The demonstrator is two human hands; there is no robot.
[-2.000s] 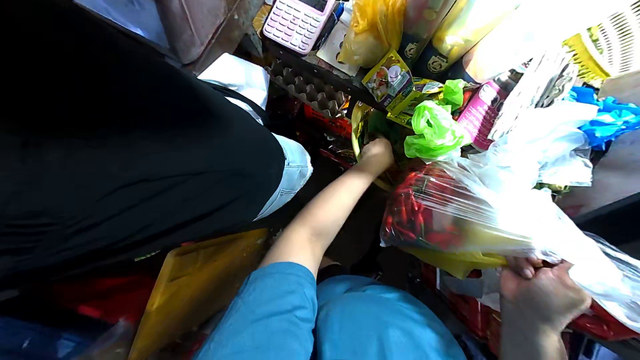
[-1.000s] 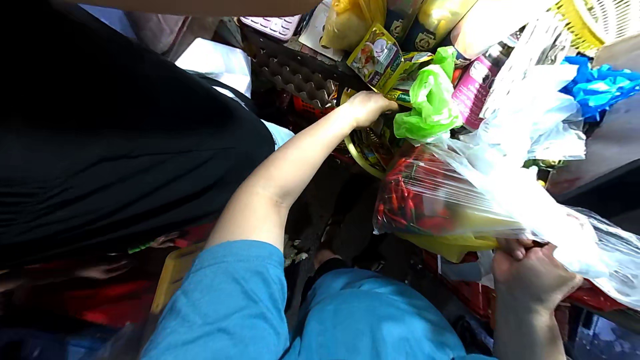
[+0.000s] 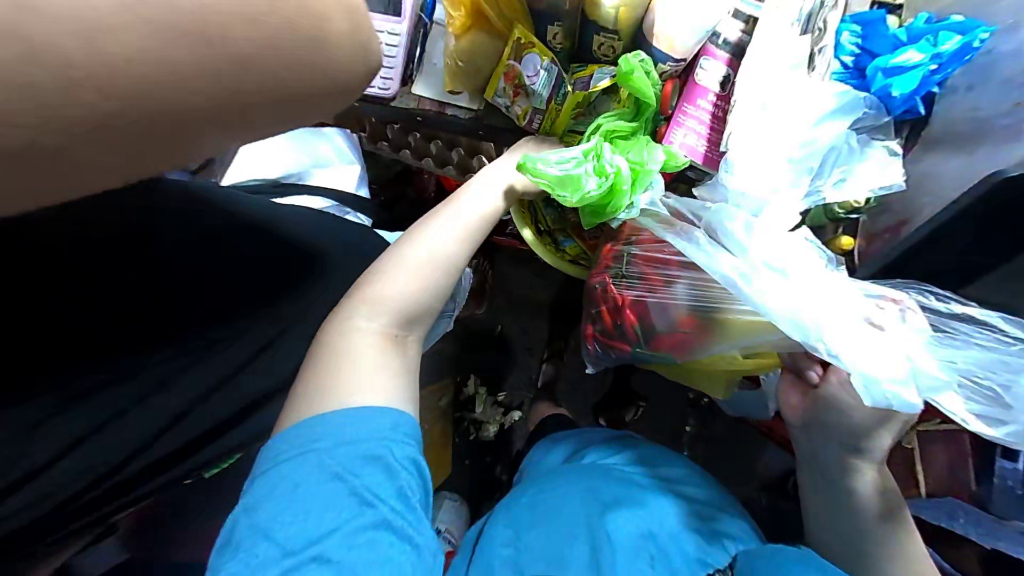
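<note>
My left hand (image 3: 532, 164) reaches over the rim of a yellow round basket (image 3: 552, 254) holding small packets; its fingers are mostly hidden behind a crumpled green plastic bag (image 3: 612, 168). My right hand (image 3: 840, 400) is closed on the gathered part of a white plastic bag (image 3: 864, 320) at the right. Left of that hand hangs a clear plastic bag of red chillies (image 3: 648, 308), its side stretched into creases. A yellow plastic bag (image 3: 720, 372) shows beneath the chillies, close to my right fingers.
Another person's bare arm (image 3: 184, 88) crosses the upper left, above black clothing (image 3: 160, 320). Along the top are a pink calculator (image 3: 392, 44), a seasoning packet (image 3: 526, 78), a pink-labelled bottle (image 3: 708, 96) and a blue plastic bag (image 3: 908, 60). An egg tray (image 3: 428, 148) lies below the calculator.
My left hand has shifted from inside the basket toward its upper edge, behind the green bag. The other person's arm has come in at the upper left. My right hand keeps its hold.
</note>
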